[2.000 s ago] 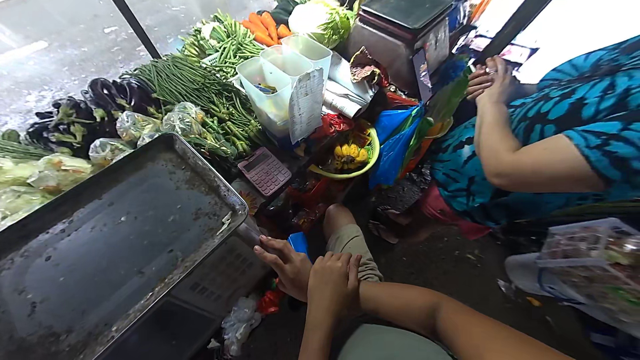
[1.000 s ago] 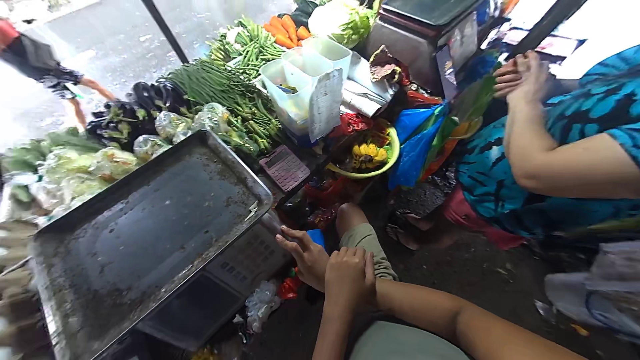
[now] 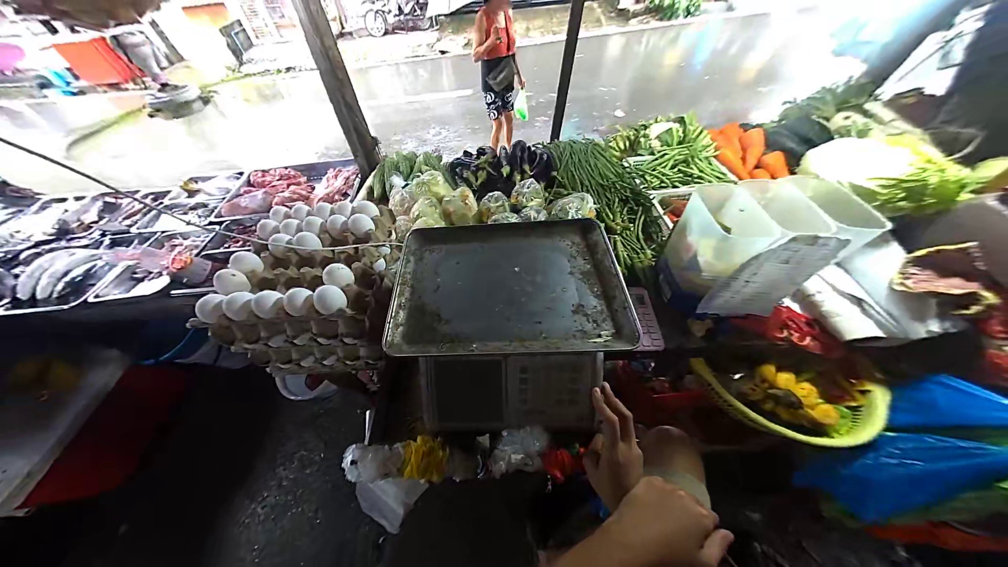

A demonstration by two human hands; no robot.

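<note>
My right hand (image 3: 614, 455) is beside the lower right edge of a weighing scale (image 3: 555, 390), fingers apart and holding nothing. My left hand (image 3: 665, 516) lies closed around my right wrist, close to my bare knee (image 3: 669, 457). On top of the scale sits a worn rectangular metal tray (image 3: 504, 287) with scraps along its edges. A pink calculator (image 3: 646, 319) lies just right of the tray. White eggs (image 3: 268, 303) stand in stacked cardboard egg trays (image 3: 303, 346) to its left. Behind it are bagged vegetables (image 3: 459, 206) and eggplants (image 3: 516, 161).
String beans (image 3: 602, 189), carrots (image 3: 740, 150) and a white divided plastic container (image 3: 760, 220) are at the right, above a yellow-green basket (image 3: 854, 433). Meat (image 3: 276, 189) and fish trays (image 3: 63, 276) fill the left. Plastic bags hang below the scale. A person (image 3: 496, 63) stands on the wet road.
The view has swung left and up, bringing the eggs, meat and road into sight. The seated person in teal at the right is out of view. My left hand stays on my right wrist.
</note>
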